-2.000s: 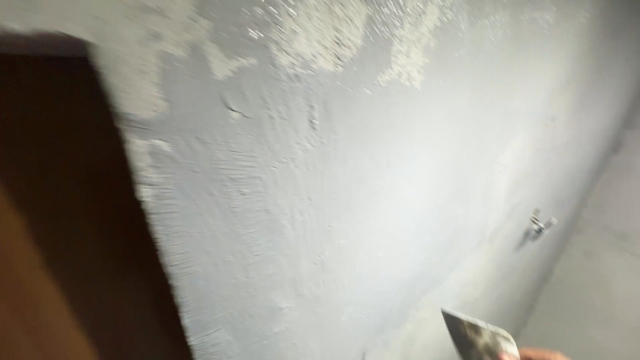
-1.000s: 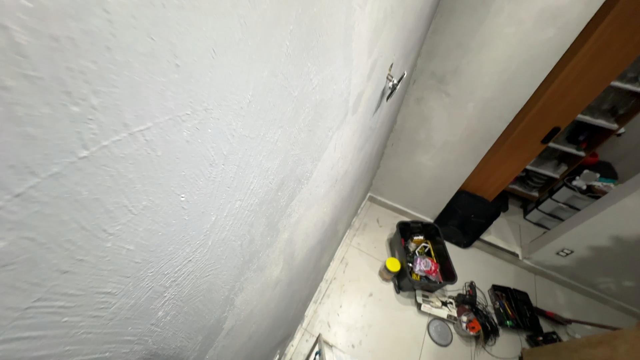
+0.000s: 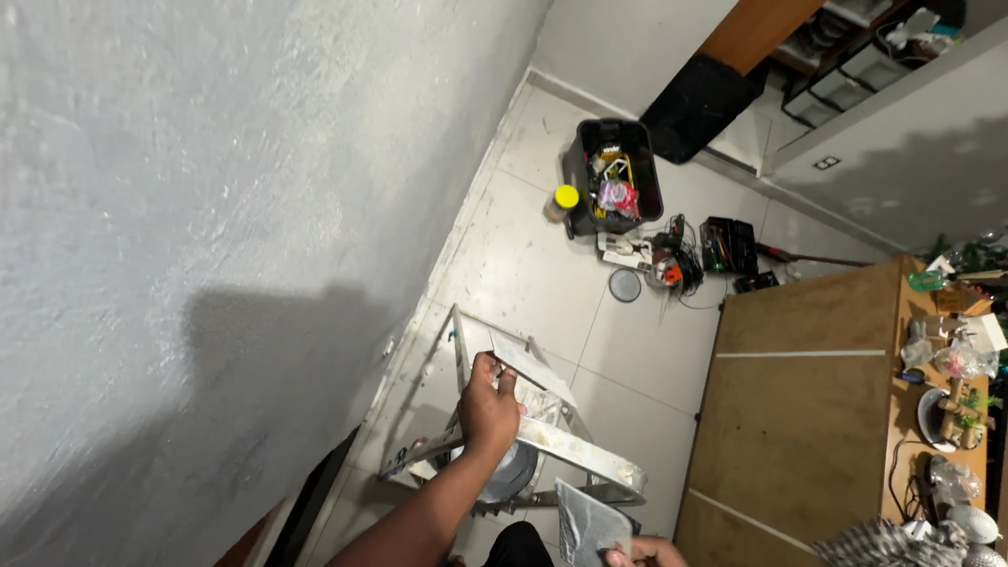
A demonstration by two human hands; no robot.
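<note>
My left hand (image 3: pixel 490 405) grips a flat, pale smeared plate (image 3: pixel 531 368), likely a putty blade, above the stepladder. My right hand (image 3: pixel 642 551), at the bottom edge, is closed on a wide metal putty knife (image 3: pixel 589 520) with grey compound on its blade. Below both hands stands a metal stepladder (image 3: pixel 575 453) spattered with compound, and a bucket of grey material (image 3: pixel 508 472) shows through it, partly hidden by my left forearm. On the left rises the wall (image 3: pixel 260 181), coated in uneven grey and whitish compound.
A black toolbox (image 3: pixel 657 169) full of tools, a yellow-lidded jar (image 3: pixel 561 203), a round grey lid (image 3: pixel 624 285), a corded power tool (image 3: pixel 673 268) and an open tool case (image 3: pixel 728 246) lie on the tiled floor. A wooden cabinet (image 3: pixel 795 425) with cluttered items stands at right.
The view has swung down from the wall toward the floor and ladder. Both hands now show; one second ago neither was visible. Two seconds ago a blade and fingers showed at the lower right.
</note>
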